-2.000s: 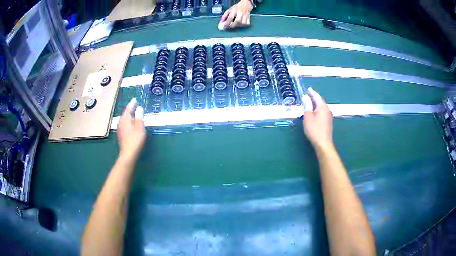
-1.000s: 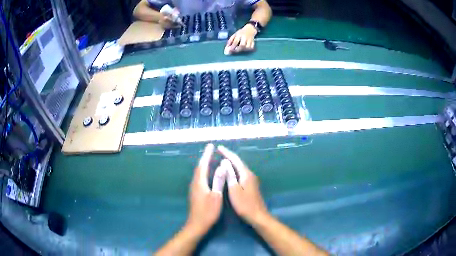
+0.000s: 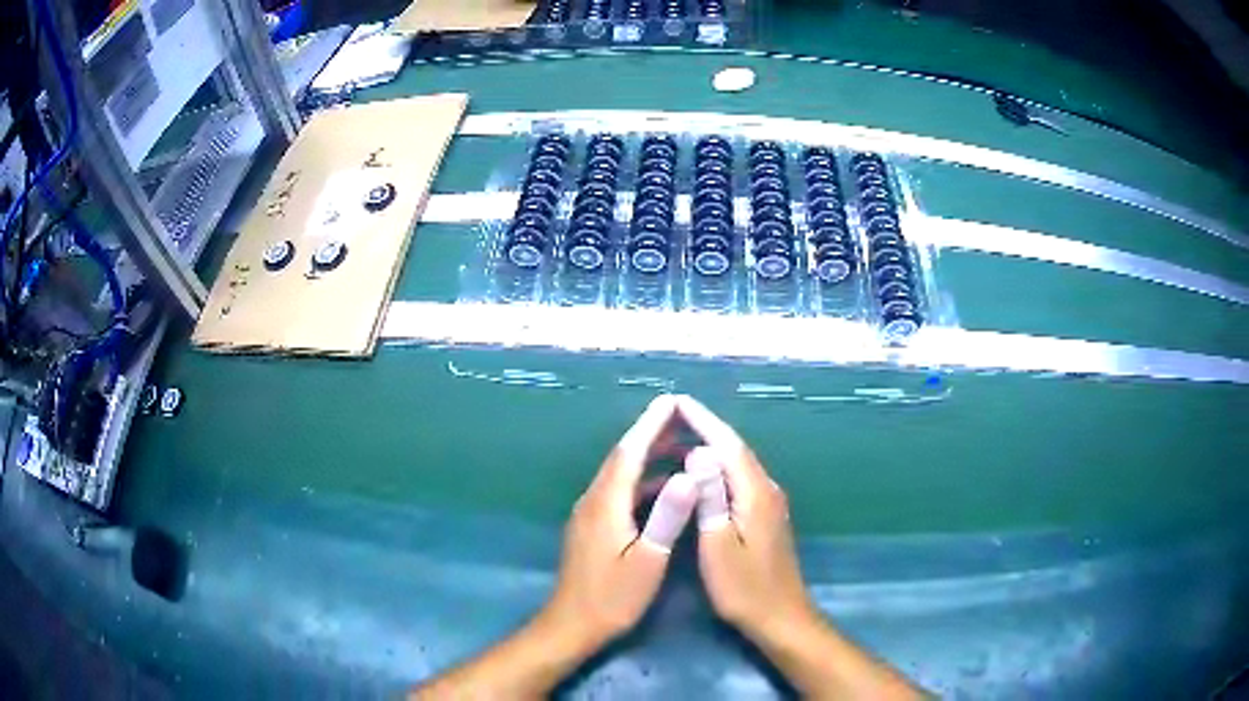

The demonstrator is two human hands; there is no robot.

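Note:
The clear blister tray (image 3: 618, 292) lies on the green bench across a white strip. It holds seven columns of black-rimmed speaker units (image 3: 711, 256); the rightmost column reaches closer to me than the others. My left hand (image 3: 612, 545) and my right hand (image 3: 752, 542) are in front of the tray, not touching it. Their fingertips meet in a peak and the thumbs are side by side. Whitish finger cots cover fingers and thumbs. I see nothing held in either hand; the space between the palms is partly shaded.
A cardboard sheet (image 3: 304, 295) with three units lies at left, beside a metal frame (image 3: 134, 178) with cables. Small discs (image 3: 170, 400) and a black lump (image 3: 159, 562) are near the left bench edge. A pale oval piece (image 3: 733, 80) and another filled tray (image 3: 630, 30) are at the far side.
My hands have come off the tray's sides and joined in front of it. The view has shifted since. The other person's hand at the far side is gone from view.

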